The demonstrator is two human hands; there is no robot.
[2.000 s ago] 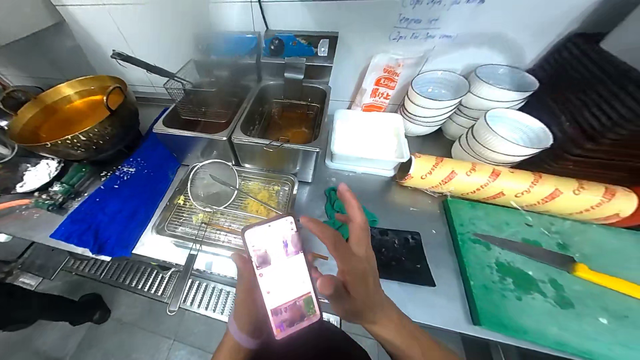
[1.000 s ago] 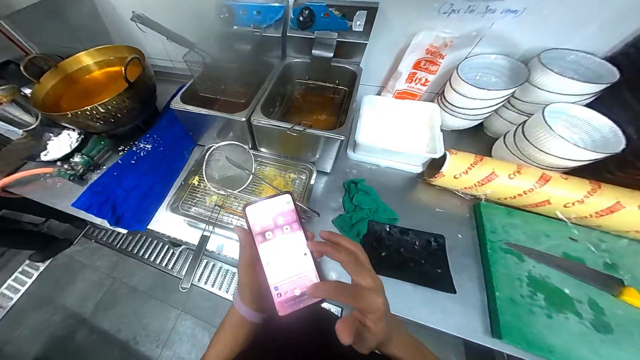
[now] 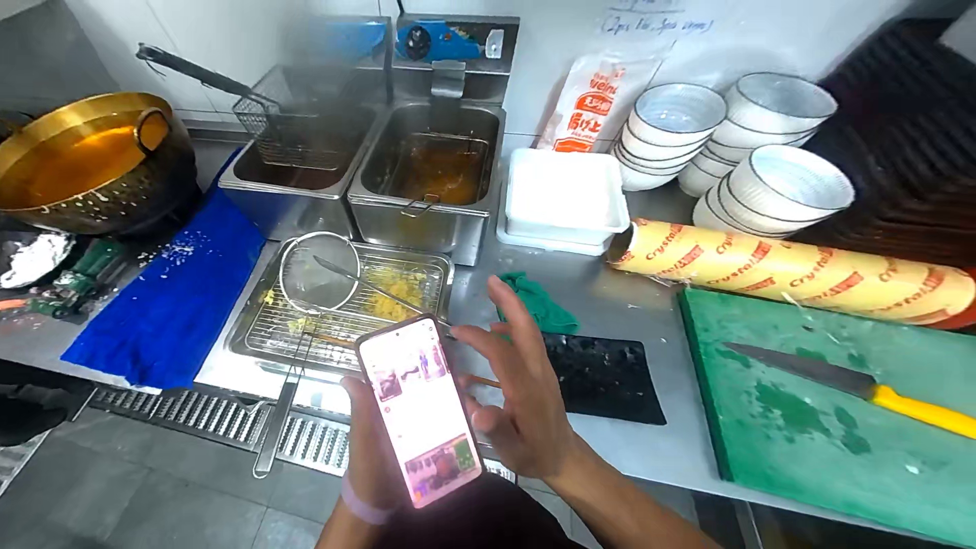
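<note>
My left hand [image 3: 372, 450] holds a smartphone [image 3: 419, 412] with a lit screen, the thumb along its left edge. My right hand [image 3: 522, 389] is just right of the phone, fingers apart and raised, holding nothing that I can see. Beyond the phone, a round mesh strainer [image 3: 319, 273] and a thin metal utensil [image 3: 374, 288] lie over a wire rack tray [image 3: 252, 335] with yellow fried crumbs [image 3: 393, 293]. A green cloth [image 3: 537, 303] and a black slate-like board [image 3: 606, 377] lie beyond and right of my right hand.
Two deep-fryer wells [image 3: 488, 202] hold dark oil, one with a wire basket [image 3: 286, 126]. A brass pan of oil [image 3: 91, 164] stands left by a blue cloth [image 3: 164, 305]. Right are white containers [image 3: 564, 191], stacked bowls [image 3: 679, 114], a film roll [image 3: 793, 263], and a knife [image 3: 808, 370] on a green cutting board [image 3: 762, 457].
The fingers of my right hand have lifted off the phone's lower right part and spread apart. What the screen displays has changed. My left hand keeps its hold on the phone.
</note>
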